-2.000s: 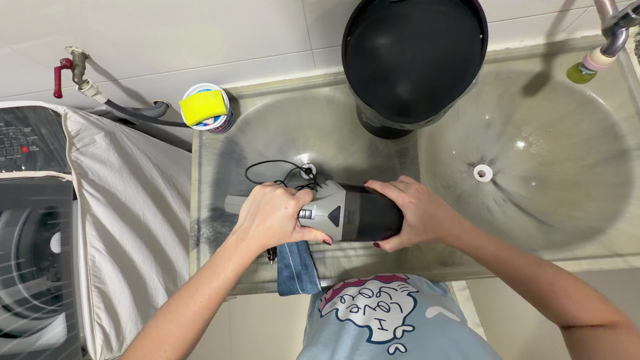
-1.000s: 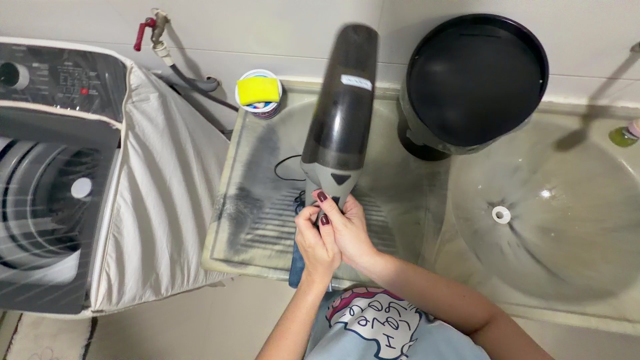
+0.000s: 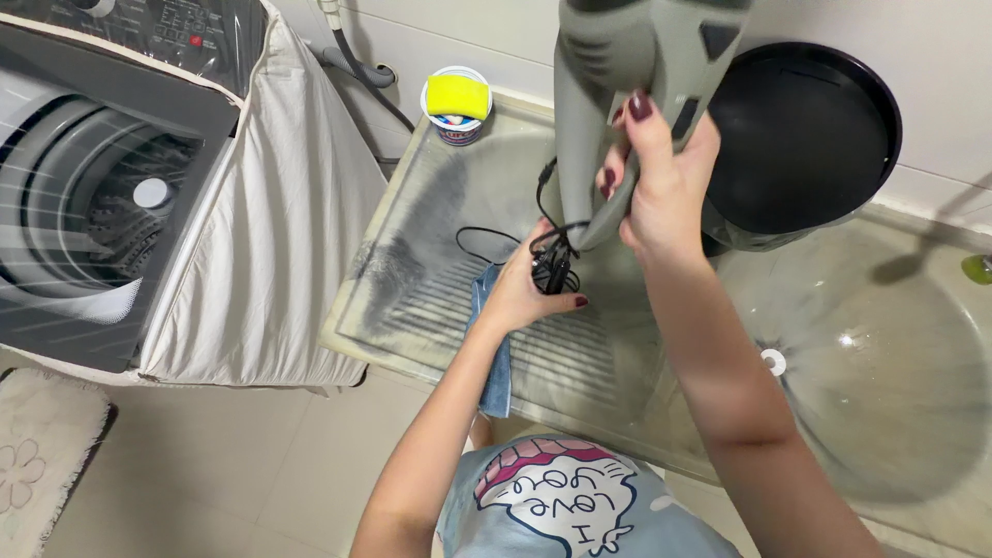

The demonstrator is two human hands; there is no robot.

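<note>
My right hand [image 3: 666, 178] is wrapped around the grey handle of a handheld vacuum cleaner [image 3: 612, 62], raised over the left basin; its upper part runs out of view at the top edge. Below the handle, my left hand [image 3: 523, 291] cups a bundled black power cord [image 3: 554, 267] between thumb and fingers, and a loop of the cord hangs out to the left. A blue denim cloth [image 3: 497, 372] lies over the front edge of the ribbed washing sink [image 3: 418, 349], partly behind my left forearm.
A yellow sponge [image 3: 457, 96] rests on a tub [image 3: 459, 136] at the sink's back left corner. Behind my right hand stands a large black bin [image 3: 798, 139]. The right basin has a white drain [image 3: 773, 362]. A covered washing machine [image 3: 256, 232] is at left, a mat [image 3: 46, 449] on the floor.
Both hands held the vacuum before. My left hand has let go of its body and now holds the cord, while my right hand keeps the handle. The view has shifted left.
</note>
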